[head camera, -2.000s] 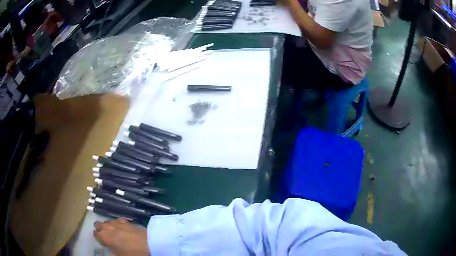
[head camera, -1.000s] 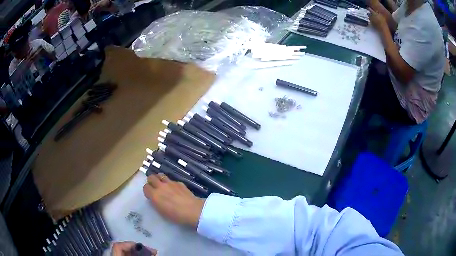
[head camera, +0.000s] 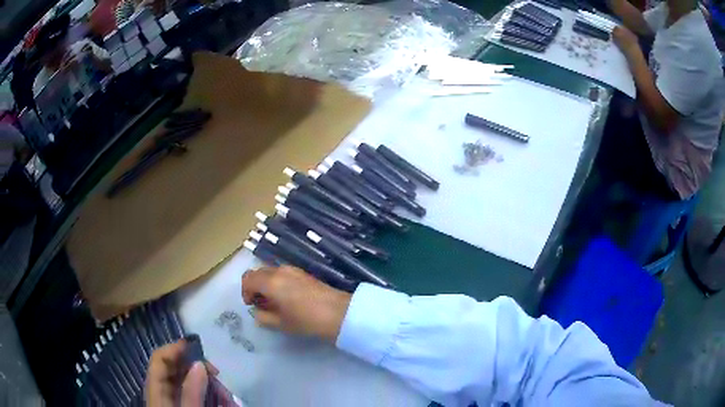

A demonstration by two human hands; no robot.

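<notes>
My left hand (head camera: 179,377), cut off by the bottom edge, holds a dark tube (head camera: 193,348) with its end pointing up. My right hand (head camera: 296,304) is over the white sheet, just right of a small heap of tiny metal parts (head camera: 234,330). Its fingertips are bent together; whether a tiny part is between them cannot be told. Dark tubes with white tips (head camera: 318,208) lie in a loose slanting pile beyond my right hand. More white-tipped dark tubes (head camera: 131,362) lie in a neat row at lower left, beside my left hand.
Brown paper sheet (head camera: 215,179) with dark pieces (head camera: 155,153) lies at left. Beyond the pile are a single dark tube (head camera: 497,128), another metal heap (head camera: 478,156), white rods (head camera: 469,75) and clear film (head camera: 318,40). A person (head camera: 685,87) sits upper right, near a blue stool (head camera: 608,290).
The view has swung left. My left hand has come into view with a dark tube, now raised upright. My right hand has moved from the pile's near end to beside the metal heap.
</notes>
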